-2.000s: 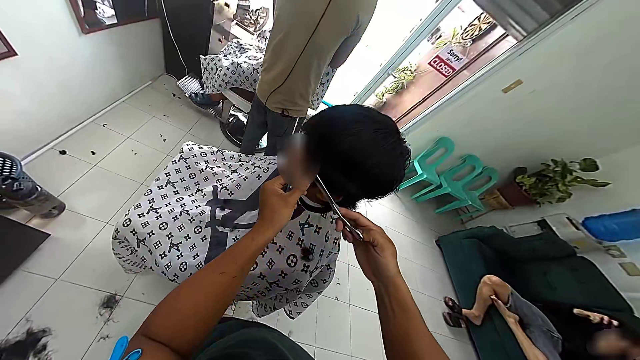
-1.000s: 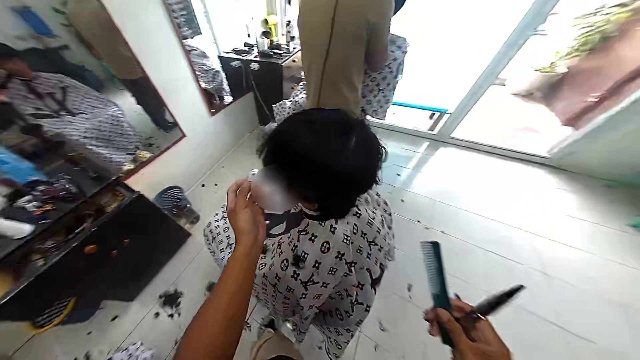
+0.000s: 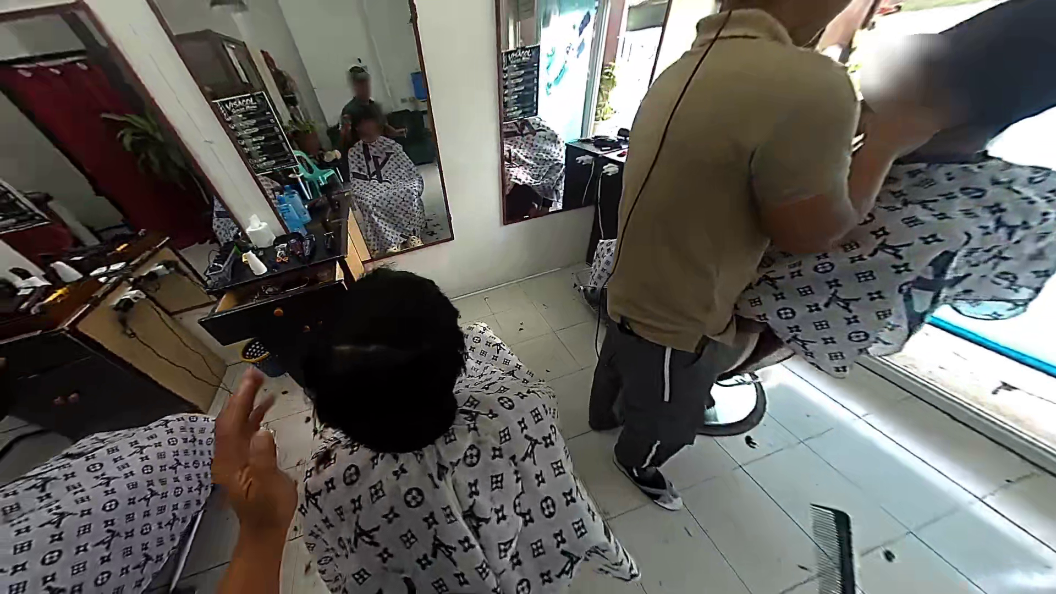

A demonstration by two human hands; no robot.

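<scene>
In front of me a seated person with black hair [image 3: 388, 363] faces away, draped in a white patterned barber cape [image 3: 487, 487]. My left hand [image 3: 254, 462] is raised just left of the head, fingers apart, holding nothing. A dark comb [image 3: 835, 549] points upward at the bottom right edge. My right hand is out of the frame, so what holds the comb is hidden. The scissors do not show.
A co-worker in a tan shirt [image 3: 709, 181] stands at right, beside another caped person. A second patterned cape [image 3: 107, 503] lies at lower left. A wall mirror [image 3: 330, 124] hangs behind a dark counter with an open drawer [image 3: 276, 309]. Cut hair dots the tiles.
The view has swung strongly toward the mirrors. My left hand has come away from the side of the head and opened. My right hand, seen earlier with comb and scissors, has left the view.
</scene>
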